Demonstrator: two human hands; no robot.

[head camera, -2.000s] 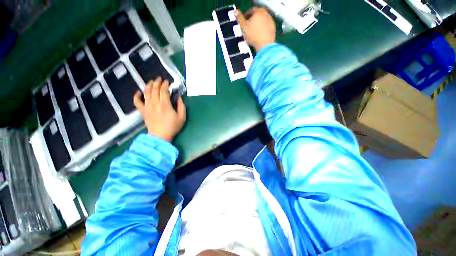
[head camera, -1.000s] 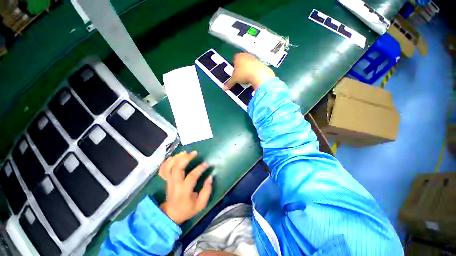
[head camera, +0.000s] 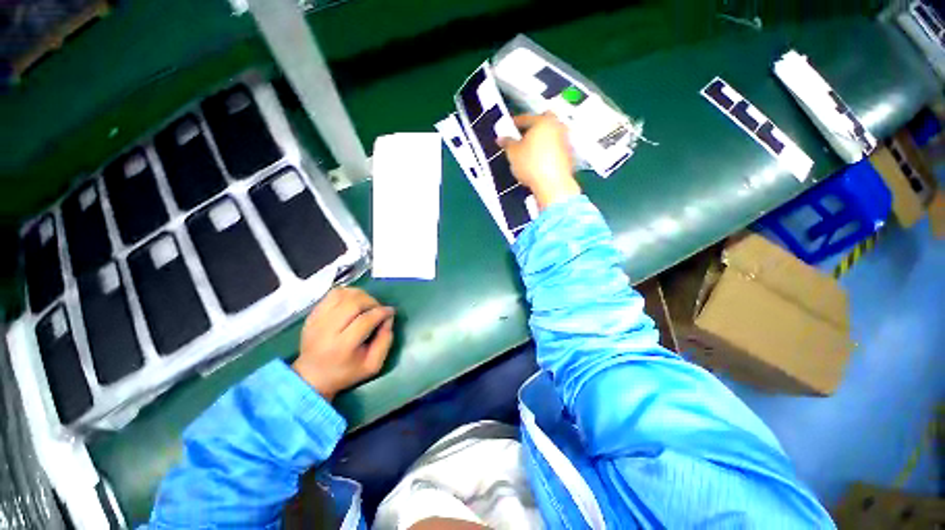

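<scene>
My right hand (head camera: 541, 155) pinches the edge of a white sticker sheet (head camera: 487, 129) with a row of black notched pieces. The sheet is partly raised above another white sheet with black marks (head camera: 462, 155), which shows along its left side. My left hand (head camera: 346, 340) rests loosely curled on the green bench, just below the tray's right corner; no object shows in it, though its palm is hidden. The tray (head camera: 358, 248) holds two rows of black phone cases (head camera: 234, 252). A blank white sheet (head camera: 406, 207) lies between tray and sticker sheet.
A metal post (head camera: 308, 88) rises behind the tray. Beyond my right hand lies a bagged sheet with a green label (head camera: 596, 119). Farther right are a narrow sticker strip (head camera: 756, 129) and another wrapped bundle (head camera: 824, 104). A carton (head camera: 772, 321) and blue crate (head camera: 829, 212) stand beside the bench.
My left hand has gone from the tray's edge to the bench and its fingers have curled. The sheet under my right hand has lifted and turned, showing another beneath. The camera view has shifted.
</scene>
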